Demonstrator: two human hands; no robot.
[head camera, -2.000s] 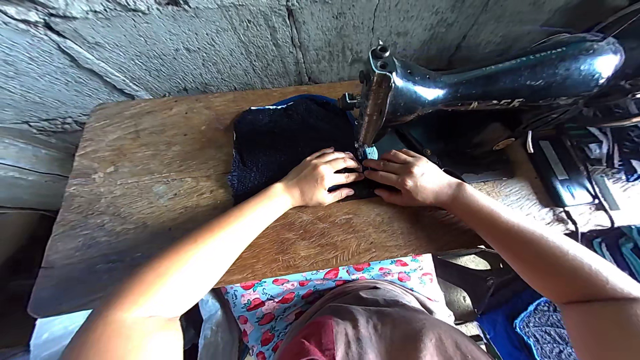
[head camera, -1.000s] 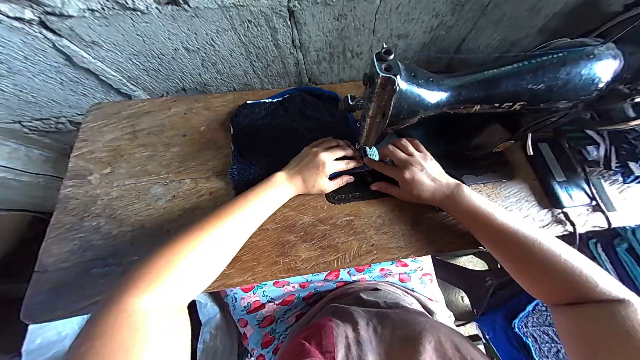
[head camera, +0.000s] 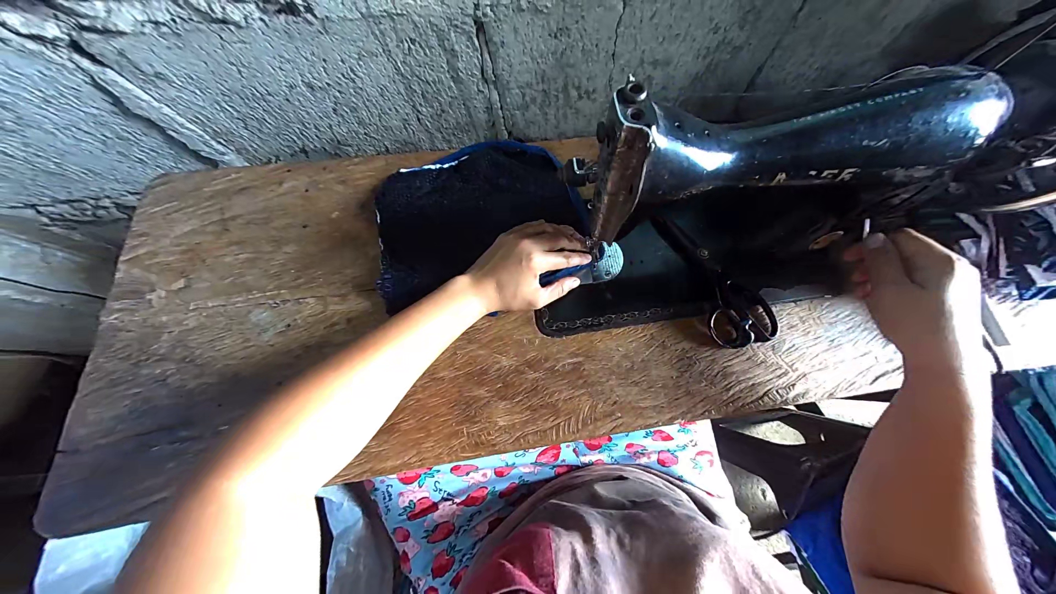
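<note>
A black sewing machine (head camera: 742, 157) stands on a wooden table. Dark blue fabric (head camera: 478, 214) lies left of its needle area. My left hand (head camera: 536, 268) pinches the fabric's blue edge beside the presser foot, just left of the pale, round slide plate (head camera: 608, 262). Over the right part of the machine bed, my right hand (head camera: 907, 276) holds a small, thin whitish item (head camera: 866, 228) that I cannot identify. Black-handled scissors (head camera: 741, 318) rest between my hands, their handles at the front edge of the bed and their blades pointing toward the machine.
The wooden tabletop (head camera: 247, 330) extends to the left. A rough concrete block wall (head camera: 330, 91) rises behind it. Strawberry-print cloth (head camera: 462, 503) covers my lap. Folded fabrics (head camera: 1031, 429) lie at the lower right, below cluttered scraps.
My right hand has left the needle area and moved to the right, uncovering the scissors. My left hand remains by the presser foot.
</note>
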